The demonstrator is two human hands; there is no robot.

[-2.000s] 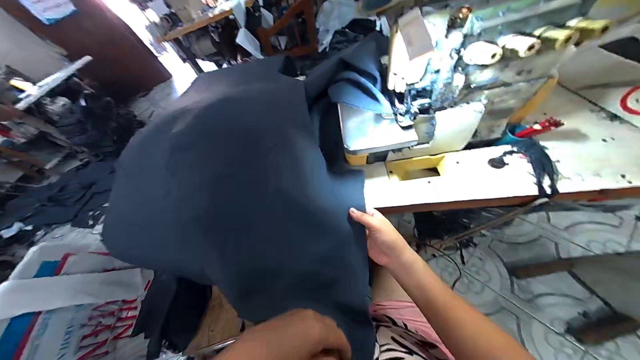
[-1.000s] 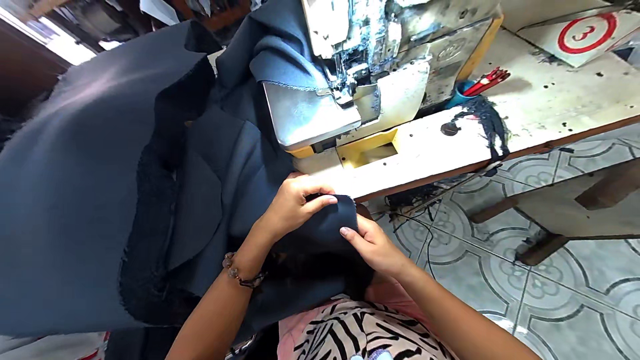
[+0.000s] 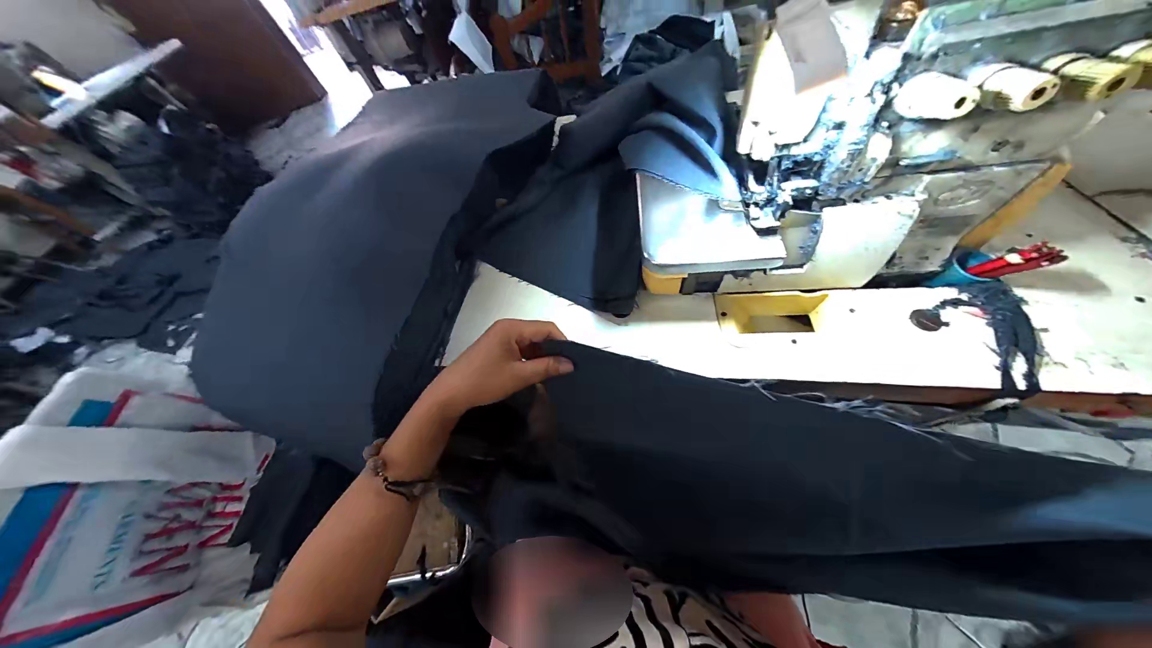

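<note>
My left hand (image 3: pixel 504 364), with a bracelet on its wrist, pinches the corner of a dark fabric piece (image 3: pixel 720 450) between thumb and fingers. This piece stretches across my lap to the right edge of the view, its upper edge frayed. At the bottom right corner a blurred bit of skin shows at the cloth's far end; the rest of my right hand is out of view. More dark fabric (image 3: pixel 333 261) drapes over the table's left side, and a fold of it lies on the metal plate (image 3: pixel 697 225) beside the presser foot of an overlock sewing machine (image 3: pixel 819 180).
Thread cones (image 3: pixel 936 95) line the machine's upper right. On the white table (image 3: pixel 882 346) are a yellow-edged slot (image 3: pixel 774 313), a blue cup (image 3: pixel 963 268) with red-handled items and a clump of dark thread scraps (image 3: pixel 1012 333). A printed sack (image 3: pixel 117 522) lies lower left.
My hands were close together on the cloth near the table's front edge. Now they are far apart with the fabric stretched between them, and the view has swung left.
</note>
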